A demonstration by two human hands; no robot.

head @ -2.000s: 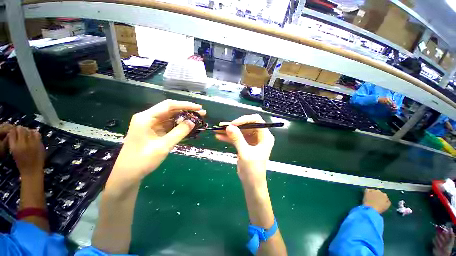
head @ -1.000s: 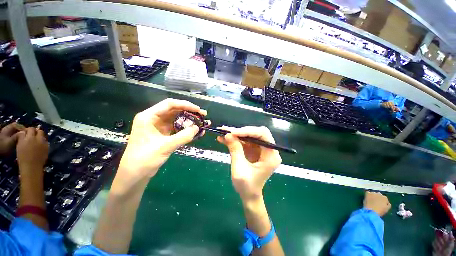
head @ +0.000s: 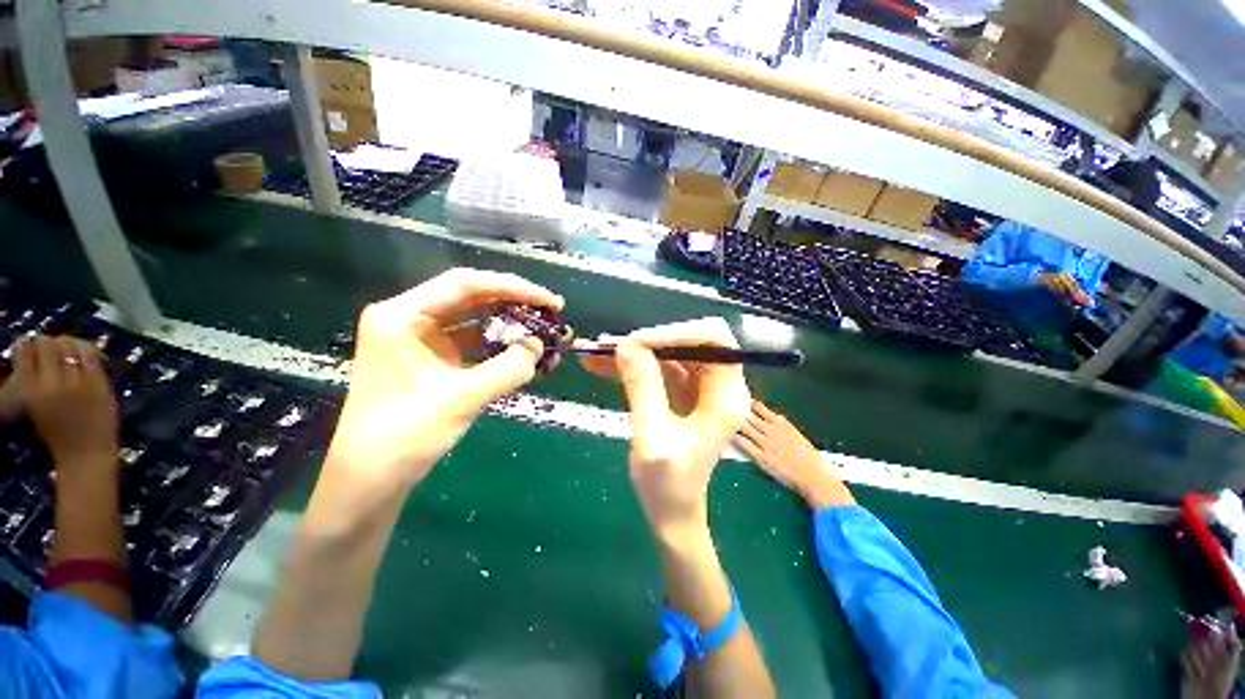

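Observation:
My left hand (head: 423,376) holds a small dark round assembly (head: 530,332) with silvery and reddish bits between thumb and fingers, above the white rail. My right hand (head: 683,410), with a blue band on its wrist, grips a thin black pen-like tool (head: 737,357) that lies nearly level. The tool's narrow tip points left at the assembly's right side. Whether the tip touches it is hard to tell.
A neighbour's hand (head: 781,451) rests by the white rail (head: 942,489), close right of my right hand. Another worker's hand (head: 68,403) is over a black pocketed tray (head: 205,505) at left. A red bin (head: 1208,539) and a small pale pile (head: 1103,568) are at right. Black trays (head: 901,298) lie beyond the belt.
The neighbour's arm at right has reached left and forward to the rail. My right hand's tool tilted down to the right a second ago and is now nearly level. My left hand has barely moved.

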